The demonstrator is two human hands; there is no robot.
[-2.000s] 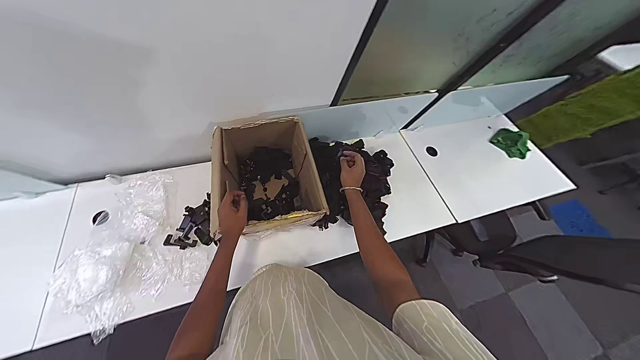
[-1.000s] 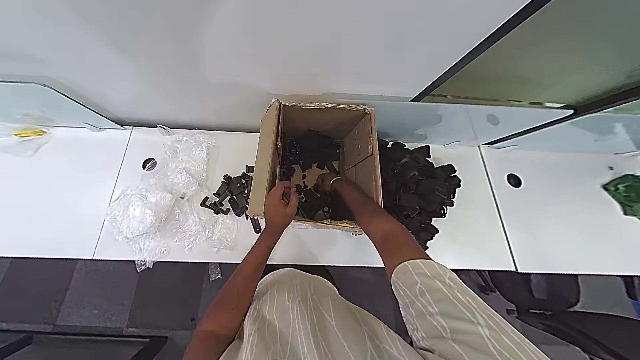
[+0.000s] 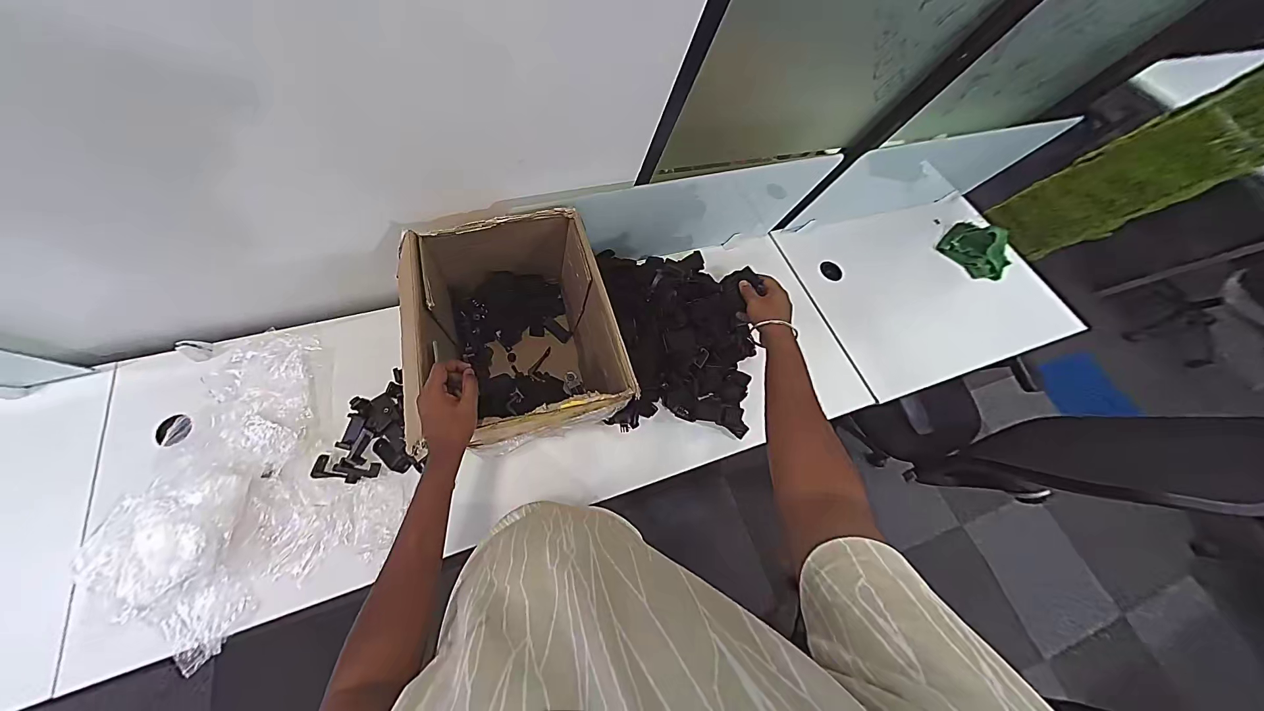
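An open cardboard box (image 3: 604, 331) stands on the white desk with many small black plastic parts (image 3: 509, 306) inside. My left hand (image 3: 449, 405) is at the box's near left wall, its fingers curled around a small dark piece at the rim. To the right of the box lies a large pile of black parts (image 3: 681, 341). My right hand (image 3: 768, 304), with a bangle at the wrist, grips a black part (image 3: 741, 286) at the pile's right edge. A smaller heap of black clamp-like parts (image 3: 370, 434) lies left of the box.
Crumpled clear plastic bags (image 3: 227, 474) cover part of the desk (image 3: 533, 484) at the left. A green bag (image 3: 976, 249) lies on the right desk. Behind are a white wall and low glass partitions (image 3: 681, 212). A black office chair (image 3: 1076, 454) stands at the right.
My right hand has moved out of the box to the right edge of the black pile. My left hand stays near the box's left wall. The view has swung to the right.
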